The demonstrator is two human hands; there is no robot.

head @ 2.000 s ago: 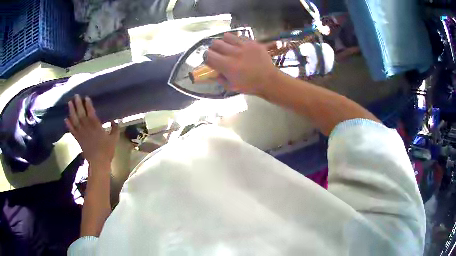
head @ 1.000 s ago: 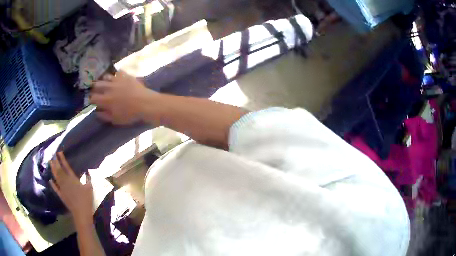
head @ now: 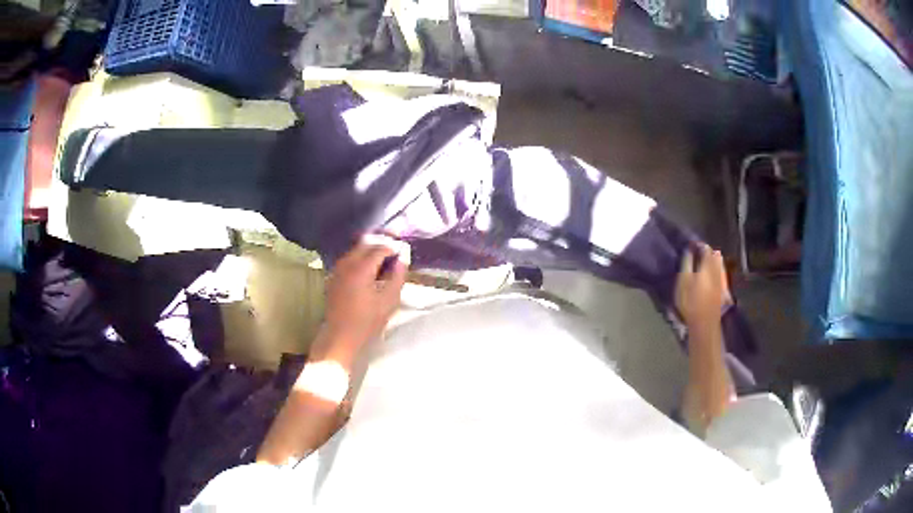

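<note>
A dark purple garment (head: 310, 180) is bunched over the middle of the narrow board, and one part of it stretches to the right across sunlit stripes. The dark narrow board's rounded end (head: 180, 165) shows at the left. My left hand (head: 368, 286) pinches the garment's near edge at the middle. My right hand (head: 701, 286) grips the garment's far right part. No iron is visible.
A blue plastic basket (head: 190, 40) stands behind the board at the back left. A light-blue slab (head: 869, 180) is at the right, with a wire frame (head: 746, 215) beside it. Dark crumpled garments (head: 90, 431) lie at the lower left.
The garment, smooth along the board before, is now bunched at the middle and stretched right. My right hand has moved from the board to the far right, my left hand toward the middle.
</note>
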